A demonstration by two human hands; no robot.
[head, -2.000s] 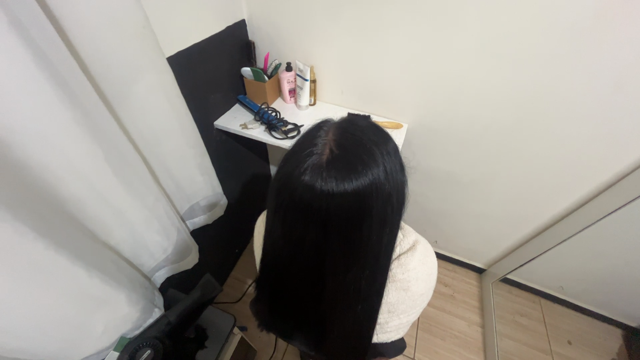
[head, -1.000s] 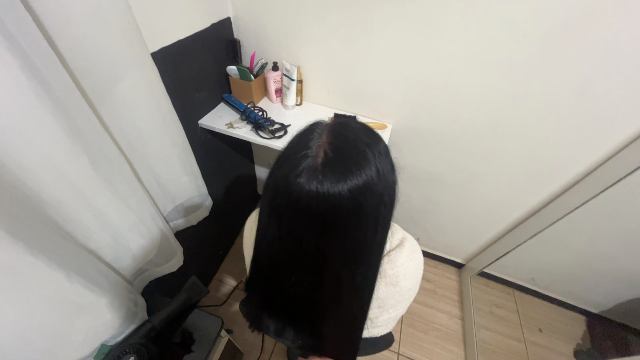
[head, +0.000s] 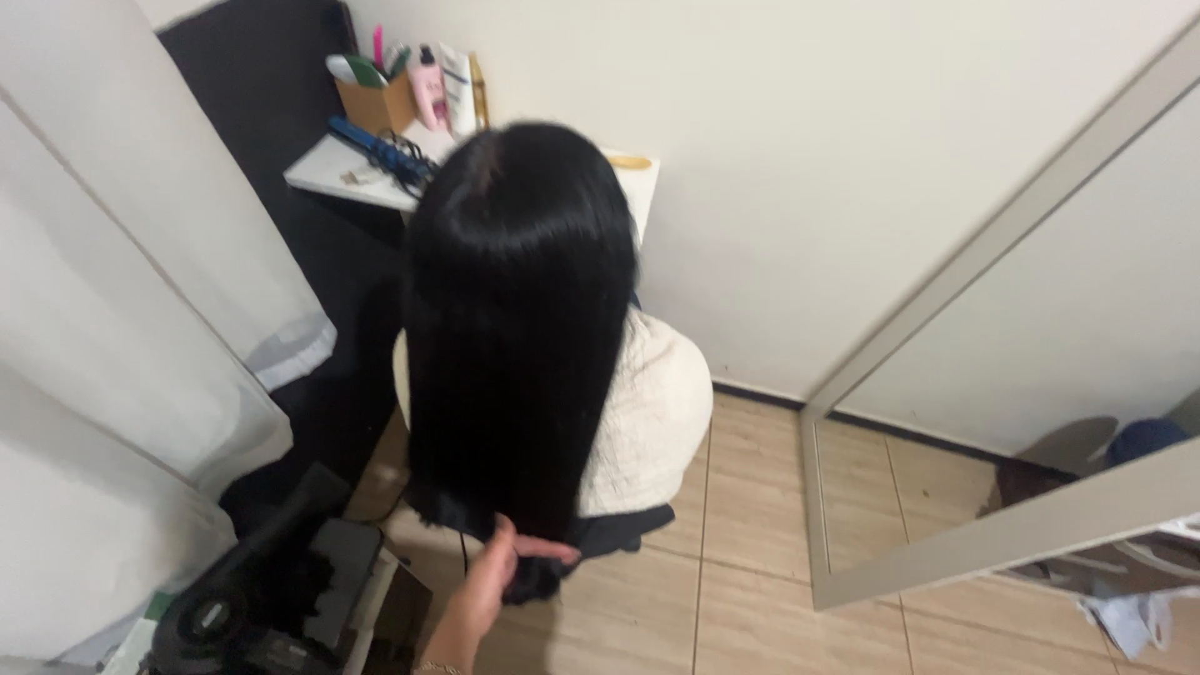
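A seated person's long, straight black hair (head: 511, 337) hangs down the back over a cream fluffy top (head: 649, 412). My left hand (head: 495, 562), with a bracelet at the wrist, comes up from the bottom edge and holds a gathered part of the hair near its lower ends. One finger lies across the lock, and a dark tuft (head: 532, 579) shows below it. Other strands hang loose to the left of the hand. My right hand is out of view.
A white shelf (head: 352, 187) holds a blue hair straightener (head: 380, 155), a cardboard box (head: 375, 105), bottles and a wooden-looking comb or brush (head: 630, 162). White curtains (head: 122, 281) and a black hair dryer (head: 220, 609) are at left. A framed mirror (head: 811, 506) leans at right.
My left hand has come into view at the bottom and taken hold of the lower hair, which hung loose before. The view has shifted.
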